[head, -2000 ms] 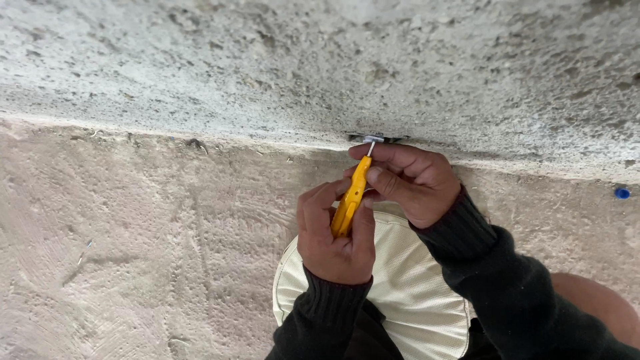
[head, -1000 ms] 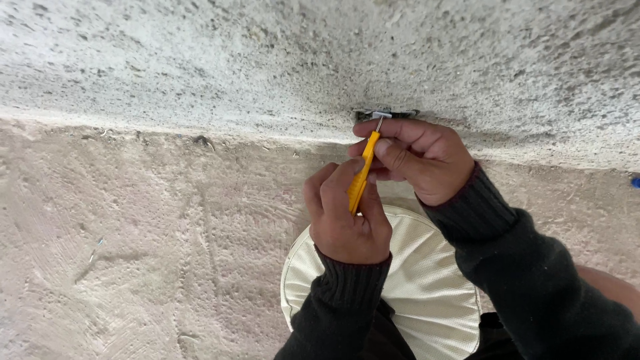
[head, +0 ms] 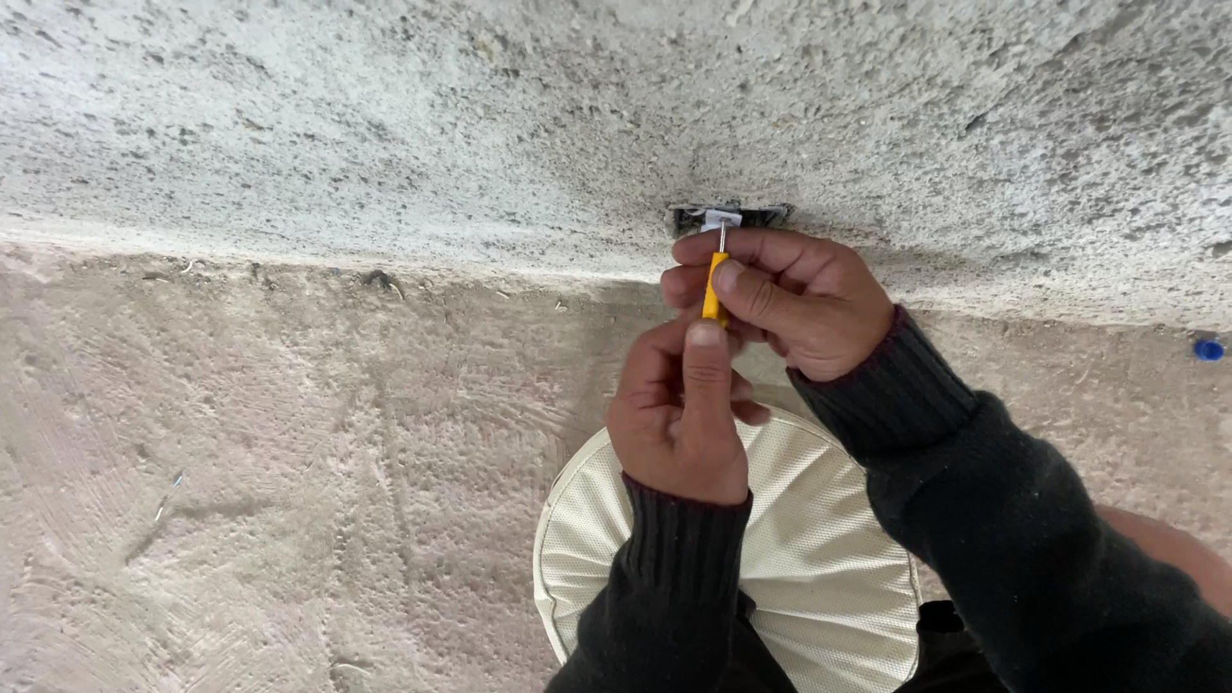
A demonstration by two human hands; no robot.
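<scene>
A small screwdriver with a yellow handle [head: 713, 289] points up to a recessed wall box [head: 685, 219] low in the rough wall. Its metal shaft meets a small white fitting [head: 723, 219] at the box's opening; the exact contact is too small to tell. My left hand [head: 681, 409] grips the lower end of the handle, with the thumb on top. Around the handle's upper part and by the shaft, my right hand [head: 794, 298] pinches with thumb and fingers, the forefinger lying just below the white fitting. The inside of the box is mostly hidden.
A round cream padded cushion [head: 828, 539] lies below my forearms. On the floor at the far right, by the wall's foot, is a blue cap [head: 1209, 349]. A thin wire scrap [head: 168, 496] lies on the rough floor at left, and bits of debris [head: 382, 281] line the wall's base.
My left hand has shifted its grip on the screwdriver, its thumb now lying along the handle's lower end. The handle has turned from slanted to nearly upright in view.
</scene>
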